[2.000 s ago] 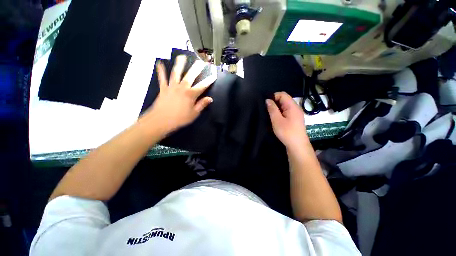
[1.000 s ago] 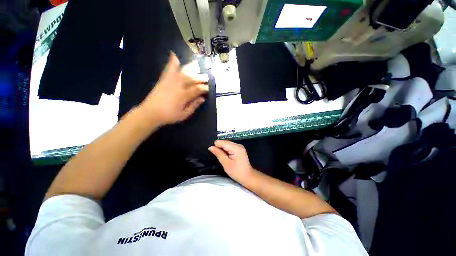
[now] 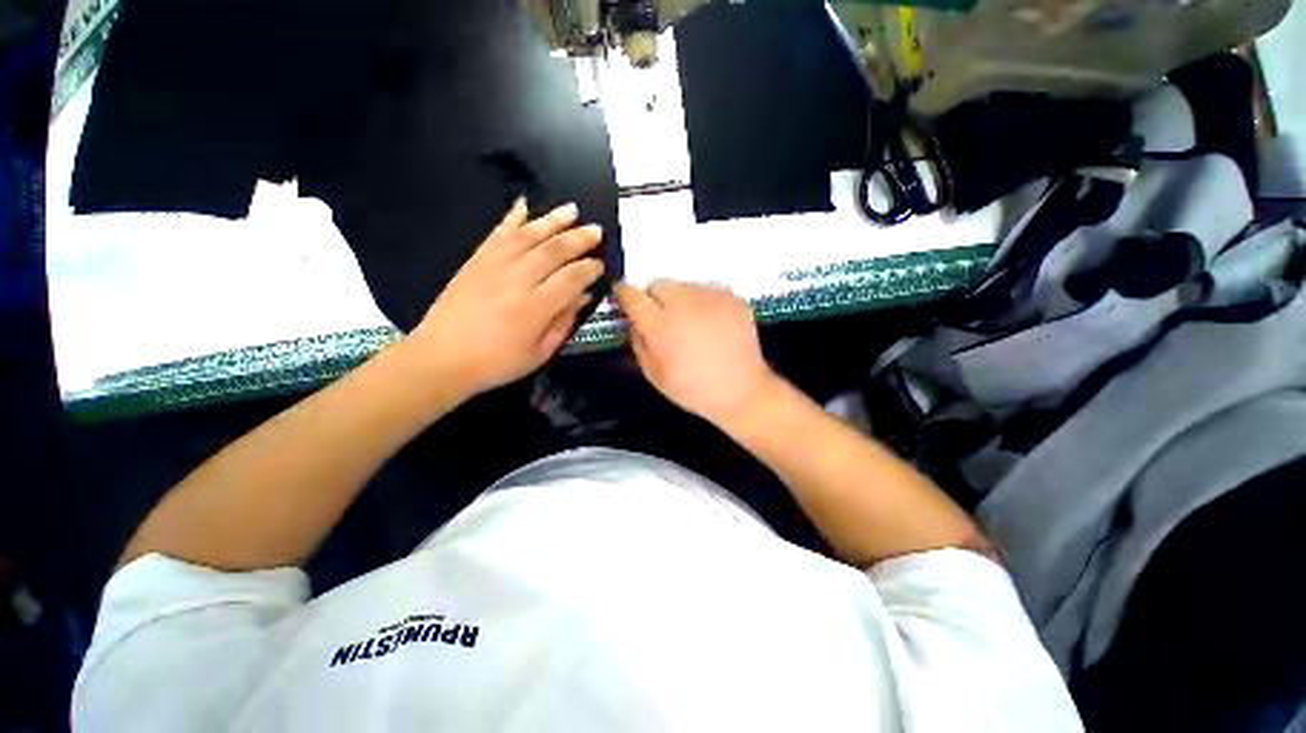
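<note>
A large black cut panel (image 3: 430, 158) lies on the table left of the needle plate (image 3: 656, 129), its rounded lower end near the front edge. The presser foot area (image 3: 635, 46) is at the top, partly cut off. My left hand (image 3: 516, 304) lies on the panel's lower right part, fingers slightly spread. My right hand (image 3: 698, 344) is at the table's front edge, thumb and forefinger closed on the panel's lower right edge. Black small cut pieces (image 3: 759, 129) lie right of the plate.
Black stacked panels (image 3: 158, 136) lie at the left. Black-handled scissors (image 3: 905, 175) lie under the machine arm (image 3: 1074, 57), near a small yellow item (image 3: 908, 43). A grey-white and black heap (image 3: 1117, 329) is at the right. The green table edge (image 3: 229, 365) runs in front of me.
The view has shifted, so the machine sits higher. The panel's lower end has moved up onto the table. My left hand has settled on it; my right hand has moved up to the table edge.
</note>
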